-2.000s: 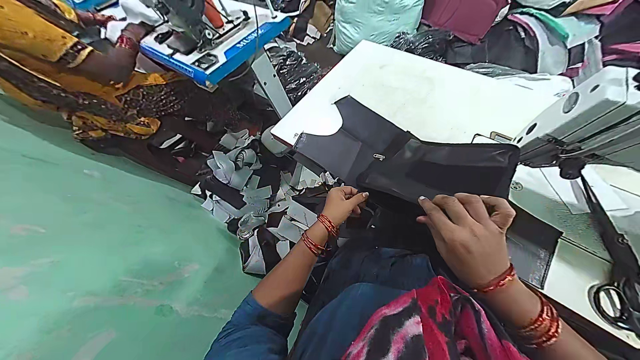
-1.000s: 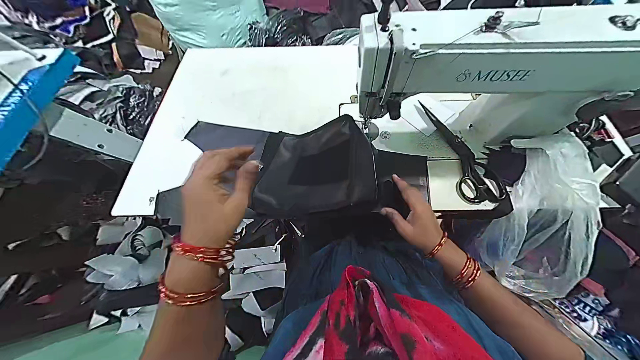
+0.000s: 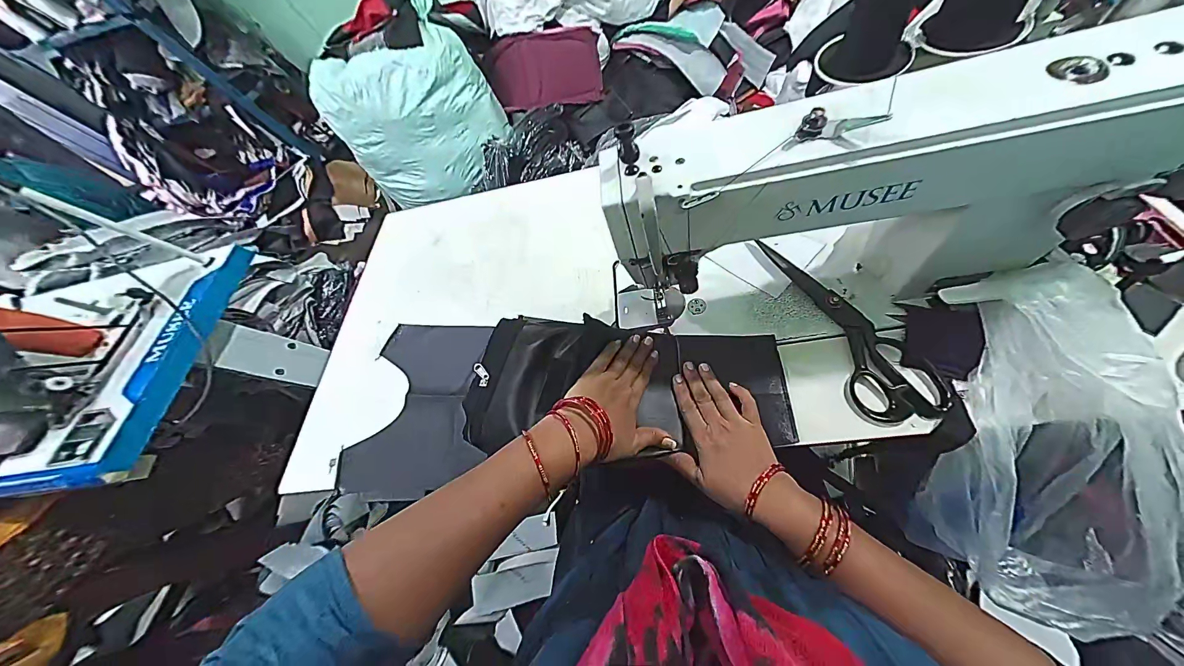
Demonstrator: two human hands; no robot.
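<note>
A dark fabric piece with a zipper (image 3: pixel 523 388) lies on the white sewing table, its metal zipper pull (image 3: pixel 481 375) at the left. Flat grey material (image 3: pixel 421 407) with a curved cutout extends left from under it. My left hand (image 3: pixel 620 398) presses palm down on the dark piece, fingers toward the machine. Beside it, my right hand (image 3: pixel 726 425) rests flat on the black material (image 3: pixel 754 370) just right of a seam line. Directly beyond both hands is the presser foot (image 3: pixel 668 305) of the Musee sewing machine (image 3: pixel 860 176); whether the foot is raised is unclear.
Black-handled scissors (image 3: pixel 856 338) lie right of my hands. A clear plastic bag (image 3: pixel 1073 462) hangs at the table's right end. A pale green sack (image 3: pixel 407 111) and fabric heaps stand behind. Another machine table with a blue edge (image 3: pixel 176 361) is at left, with scraps on the floor between.
My left hand, lifted above the dark piece a second ago, is now flat on it near the needle. My right hand has moved onto the black material. The piece now lies flatter. The view has swung widely.
</note>
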